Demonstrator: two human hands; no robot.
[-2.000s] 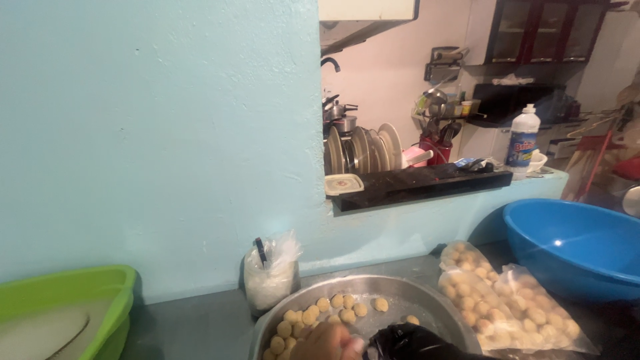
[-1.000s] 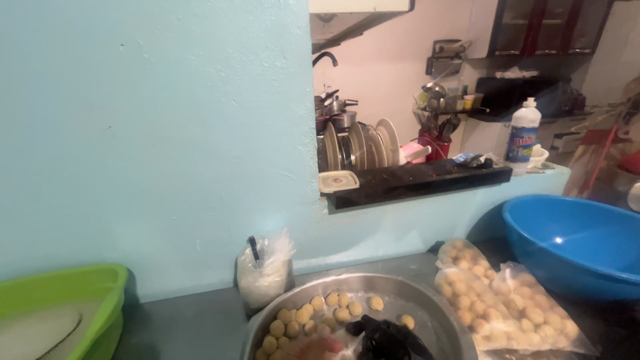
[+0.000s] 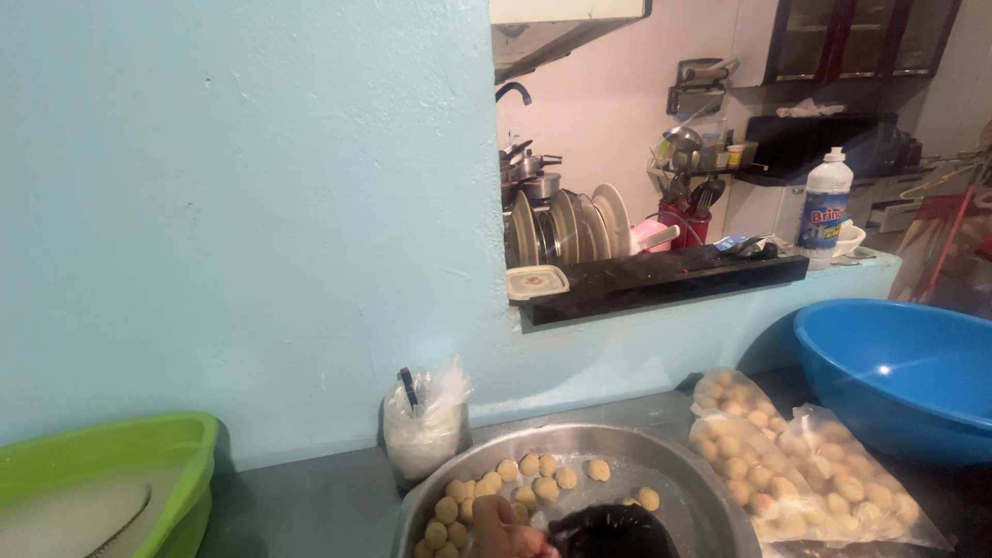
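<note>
Bare fingers, seemingly my left hand [image 3: 508,531], are bent close together over a round metal pan [image 3: 732,487] at the bottom edge. They meet the left edge of a glossy black covering [image 3: 612,531], which looks like a plastic glove or bag; my right hand is probably inside it, but no skin shows. What lies between the hands is hidden. Small round dough balls [image 3: 545,487] are grouped in the left and back of the pan. Another ball [image 3: 646,498] sits just behind the black covering. Clear bags of similar balls [image 3: 841,484] lie right of the pan.
A knotted plastic bag of white contents [image 3: 422,442] stands behind the pan's left side, against the blue wall [image 3: 248,232]. A green basin [image 3: 198,457] is far left, a blue basin [image 3: 891,364] far right. Above, a dark ledge [image 3: 666,283] holds a lid and a white bottle [image 3: 825,205].
The bare fingers show higher in the picture than one second ago, when they were low and blurred. The black covering stays over the pan.
</note>
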